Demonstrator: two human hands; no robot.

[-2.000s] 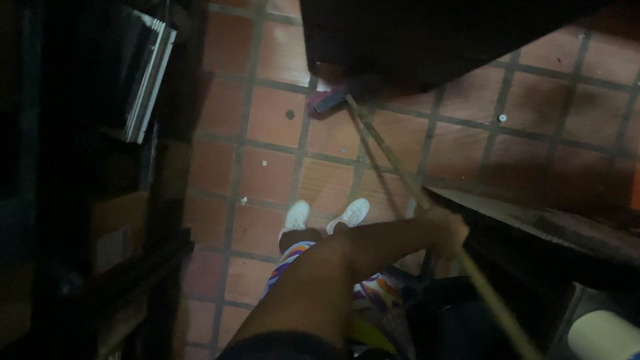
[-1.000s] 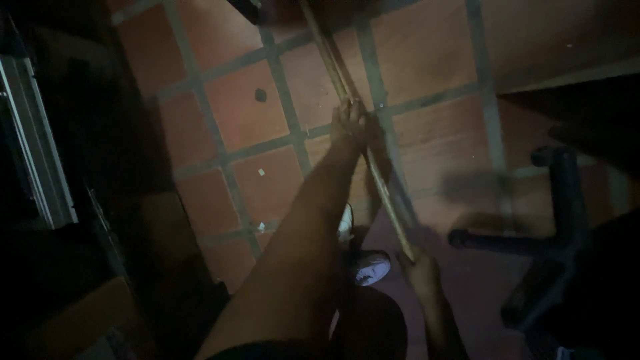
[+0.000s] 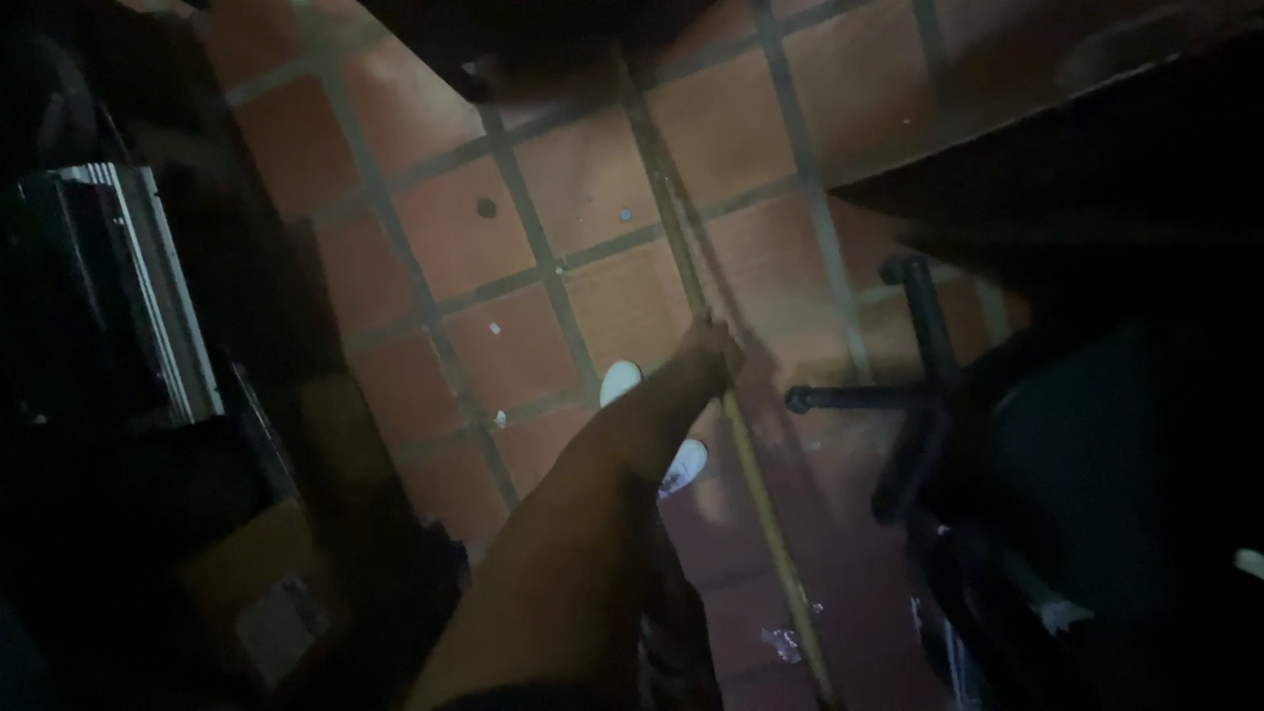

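Observation:
My left hand [image 3: 711, 355] is closed around a long wooden broom handle [image 3: 760, 474], with the forearm reaching in from the lower left. The handle slants from the bottom edge up to the dark furniture at the top. Its far end is hidden in shadow there, so the broom head cannot be seen. My right hand is out of view. Under and beside my left arm are two white shoes [image 3: 620, 383] on the terracotta tile floor [image 3: 513, 346].
A dark furniture piece [image 3: 553, 39] overhangs the floor at the top. At right stands a dark chair base [image 3: 923, 395] with legs. Small bits of debris [image 3: 496, 328] and a dark spot [image 3: 486, 207] lie on the tiles. A cardboard box [image 3: 267, 563] and a metal-edged object [image 3: 158, 296] are at left.
The broom head, visible two seconds ago, is now hidden. My right hand, on the handle's lower part one second ago, is now out of view. The view has shifted.

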